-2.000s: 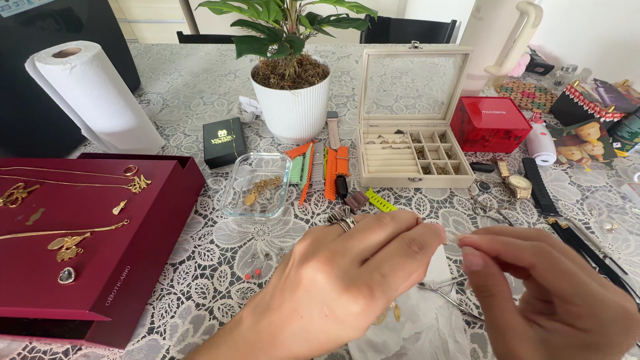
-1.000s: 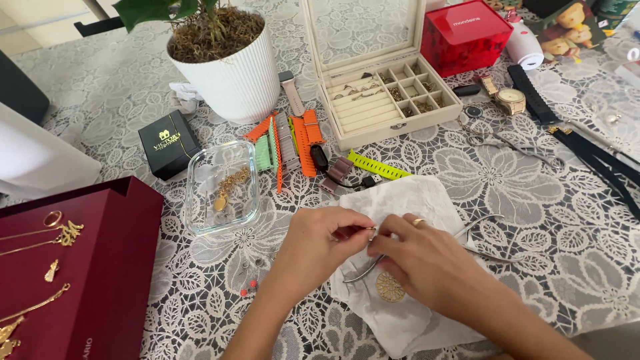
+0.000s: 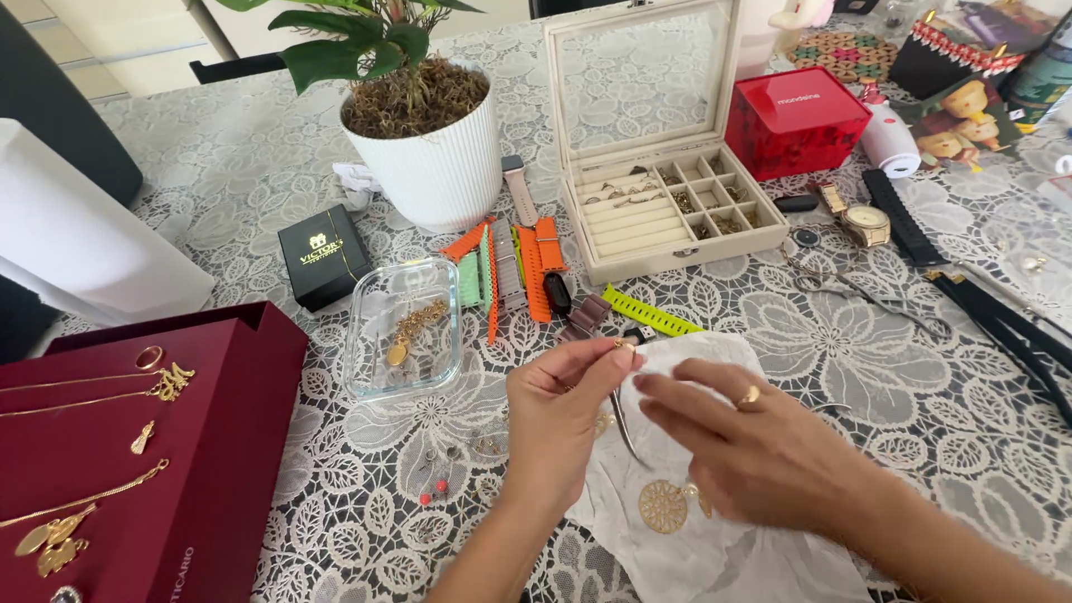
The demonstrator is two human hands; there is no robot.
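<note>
My left hand (image 3: 565,410) pinches a small gold jewellery piece (image 3: 625,345) between thumb and fingertips, above the edge of a white cloth (image 3: 712,360). My right hand (image 3: 745,444), slightly blurred, is just right of it with fingers apart, a gold ring (image 3: 748,397) on one finger; nothing shows in its grasp. Under my hands, a curved metal tool handle (image 3: 624,431) lies on the cloth. A round openwork gold pendant (image 3: 662,507) rests nearer, with a pearl-like bead and another gold piece partly hidden by my right hand.
Left are a glass dish (image 3: 356,335) with a gold chain, a black box (image 3: 322,255) and a dark red box (image 3: 209,435) bearing jewellery. Behind are a white plant pot (image 3: 427,159), watch straps (image 3: 536,268) and an open jewellery case (image 3: 645,264). Scissors (image 3: 879,301) lie to the right.
My hands, together over the cloth one second ago, are now apart; the right has moved away from the left's fingertips. The round pendant, partly covered before, now shows fully.
</note>
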